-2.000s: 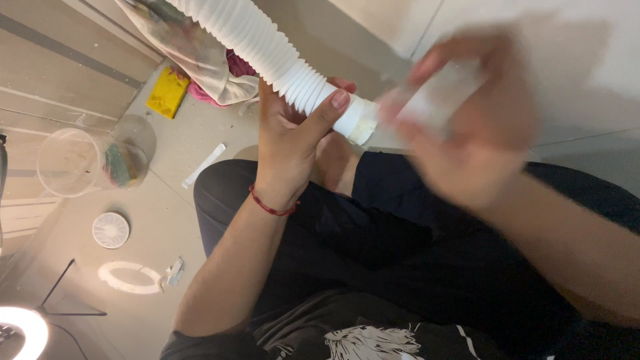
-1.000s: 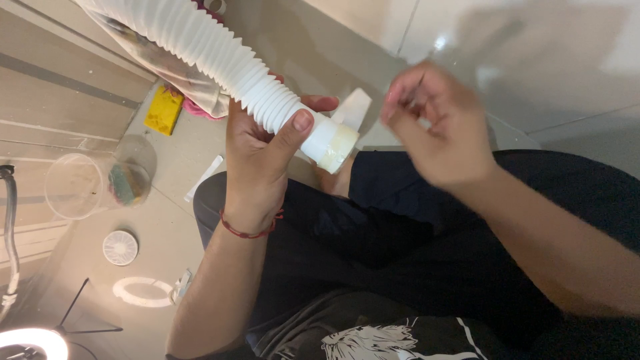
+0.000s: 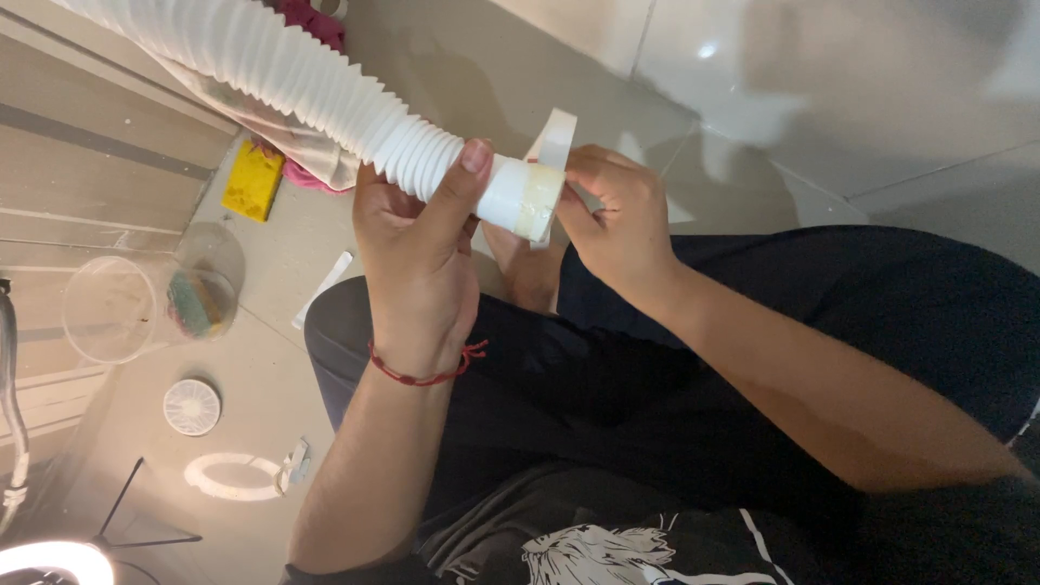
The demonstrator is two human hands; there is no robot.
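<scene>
My left hand (image 3: 426, 236) is closed around a white corrugated plastic drain hose (image 3: 325, 101) near its smooth end, the thumb lying on top. A yellowish translucent band (image 3: 539, 199) wraps the rim of that end. Against the far side of the rim stands a white strip (image 3: 559, 138), partly hidden behind the hose. My right hand (image 3: 621, 215) has its fingertips at the open end of the hose, by the rim. Whether they pinch the band, the strip or nothing, I cannot tell.
A yellow sponge (image 3: 253, 180), a clear plastic container (image 3: 110, 309) with a green scouring sponge (image 3: 192, 303) and a round white drain strainer (image 3: 192, 407) are at the left. A lit ring lamp (image 3: 61, 561) stands at the bottom left.
My right hand has come in from the right to the end of the hose. My left hand keeps its hold on the hose.
</scene>
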